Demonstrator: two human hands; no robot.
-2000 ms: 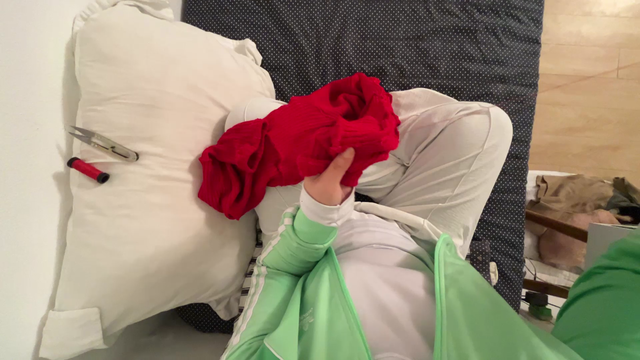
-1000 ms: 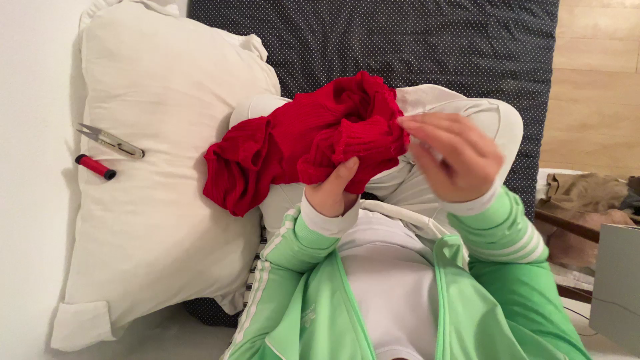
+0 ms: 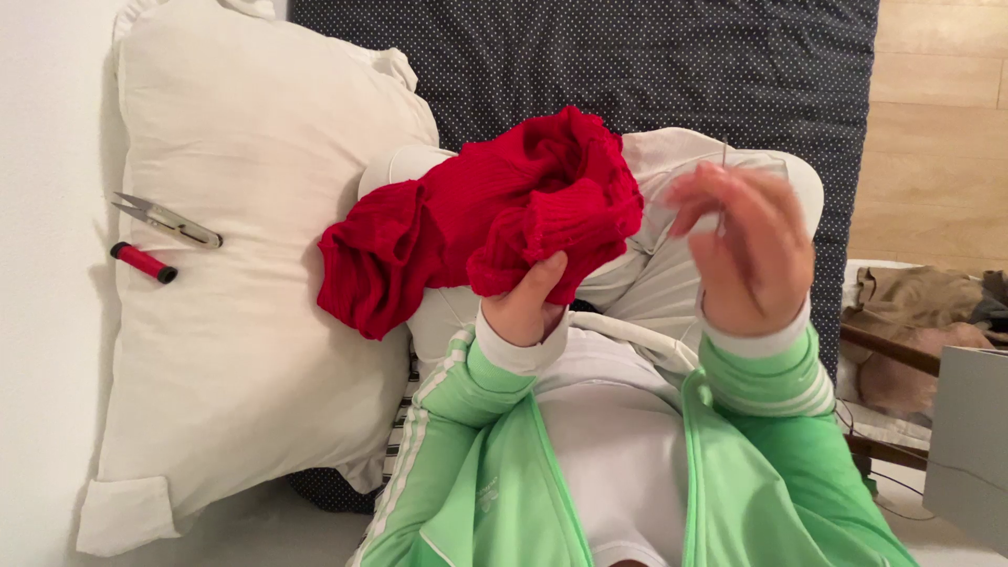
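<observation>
A red ribbed knit garment [image 3: 472,213] lies bunched over my lap. My left hand [image 3: 528,303] grips its near edge, thumb on top and the other fingers hidden under the cloth. Right of the garment, my right hand [image 3: 744,236] is raised and blurred, its fingers bent. A thin sewing needle [image 3: 724,153] sticks up from its fingertips; any thread on it is too faint to make out. On the white pillow at the left lie metal thread snips [image 3: 169,219], blades pointing to the upper left, and just below them a spool of red thread [image 3: 144,263].
The white pillow [image 3: 260,378] rests against the wall on the left. Beneath my legs is a dark dotted mattress [image 3: 504,55]. At the right are wooden flooring [image 3: 933,157], a heap of brown cloth [image 3: 917,295], a dark wooden bar [image 3: 890,349] and a grey panel [image 3: 969,441].
My right hand, out by the frame's edge two seconds ago, came to the garment's right side and now stands farther from it. My left hand keeps its hold on the garment.
</observation>
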